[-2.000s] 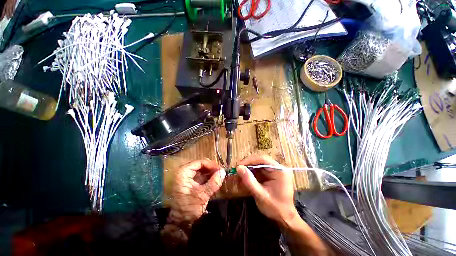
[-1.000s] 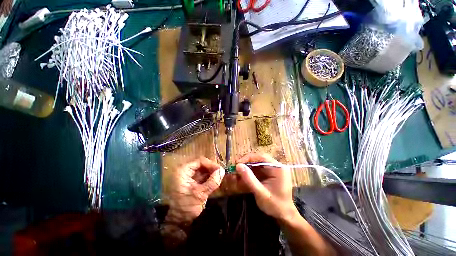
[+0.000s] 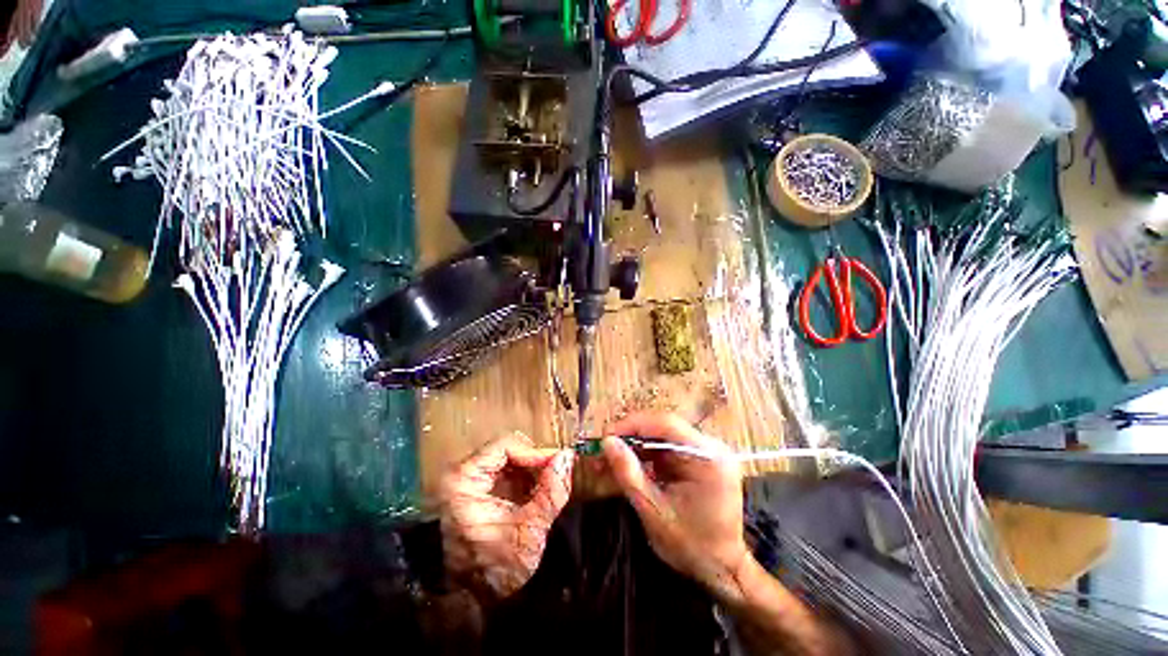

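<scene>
My right hand (image 3: 685, 493) pinches the end of a white cable (image 3: 794, 456) with a small green connector piece (image 3: 591, 447) at its tip. The cable runs off to the right and down. My left hand (image 3: 510, 497) has its thumb and forefinger closed at the left end of the green piece; a tiny part between them is too small to make out. The soldering iron (image 3: 585, 372) stands upright above, its tip just over the green piece. Both hands are bare, at the front edge of the cardboard.
Black reel (image 3: 442, 308) left of the iron, grey feeder box (image 3: 477, 180) behind it. Yellow-brown sponge (image 3: 673, 337), red-handled scissors (image 3: 843, 303) and round tub (image 3: 821, 181) to the right. Cable bundle (image 3: 954, 372) at far right, finished leads (image 3: 243, 141) and bottle (image 3: 71, 256) at left.
Both hands and the green piece are slightly lower in the picture than a second ago. The grip looks the same. The whole view has shifted a little.
</scene>
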